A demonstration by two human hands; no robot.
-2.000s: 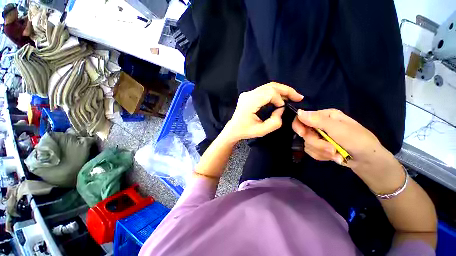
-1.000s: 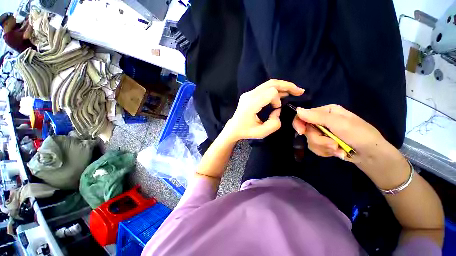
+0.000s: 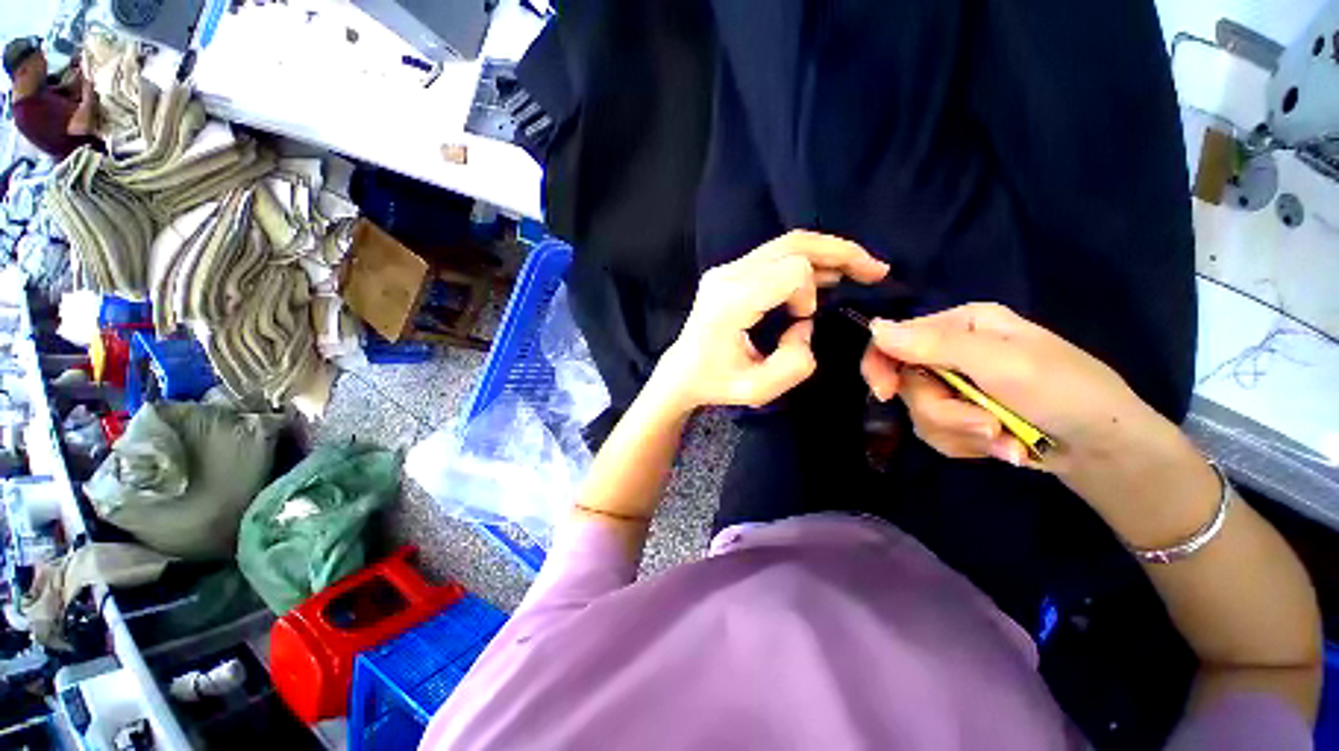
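A large dark jacket (image 3: 911, 132) lies over my lap and up across the table in front of me. My left hand (image 3: 756, 323) pinches a dark edge of it between thumb and fingers. My right hand (image 3: 977, 382) holds a thin pen-like tool with a yellow handle (image 3: 999, 415), perhaps a seam ripper. Its dark point faces the left fingertips over the dark cloth. The exact contact of tip and cloth is too dark to tell.
A blue plastic basket (image 3: 517, 330) with clear plastic bags (image 3: 507, 455) stands left of my lap. Red (image 3: 353, 624) and blue crates, green sacks (image 3: 316, 514) and stacked beige pieces (image 3: 242, 264) are further left. A sewing machine (image 3: 1300, 110) is at right. A person (image 3: 47, 103) is far left.
My right hand has moved slightly right and down with the tool, its point a little further from the left fingertips. My left hand has barely moved.
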